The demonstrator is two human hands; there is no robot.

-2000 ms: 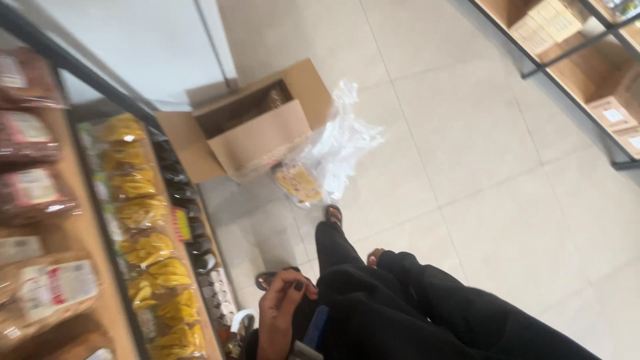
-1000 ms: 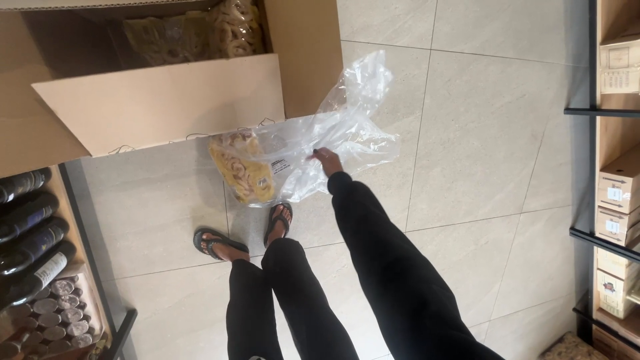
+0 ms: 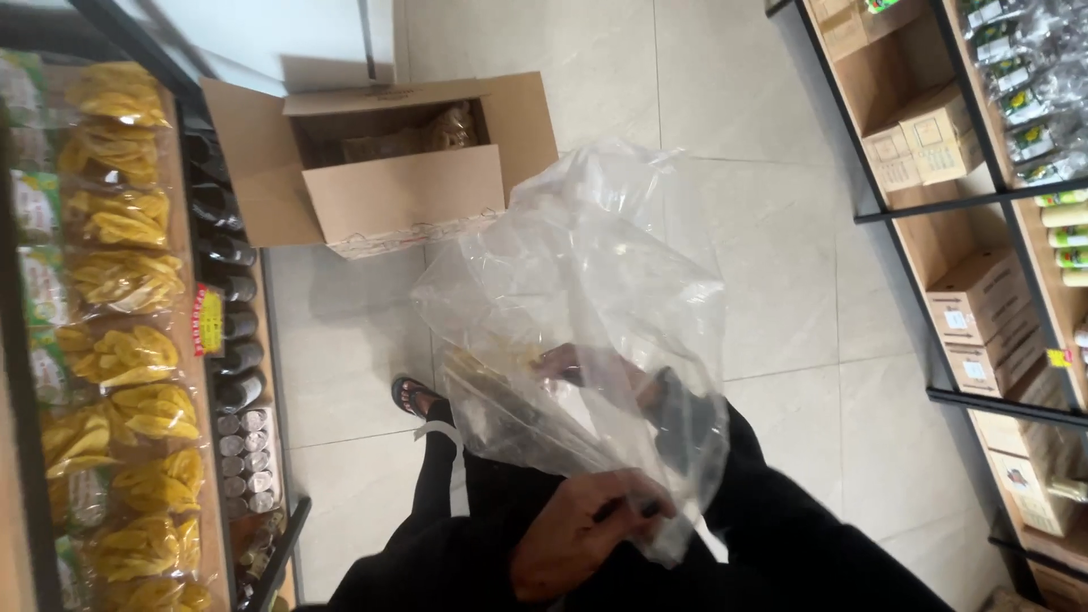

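Observation:
A large clear plastic bag hangs in front of my body, with something yellowish showing faintly inside it. My left hand grips the bag's edge near my waist, its fingers closed on the film. My right hand is inside the bag or behind its film, blurred through the plastic; it seems to touch the yellowish contents, and its exact hold cannot be told. Beyond the bag stands an open cardboard box with its flaps spread. Clear bags of light brown food lie in the box.
To the left, a wooden shelf holds bagged yellow chips, with dark bottles on the level below. Shelves at the right carry cardboard cartons and packaged goods. My sandaled foot is on the tiled floor.
The plastic bag, on the floor by the box a second ago with one hand reaching to it, is now raised near my body. My left hand has come into view, holding its edge.

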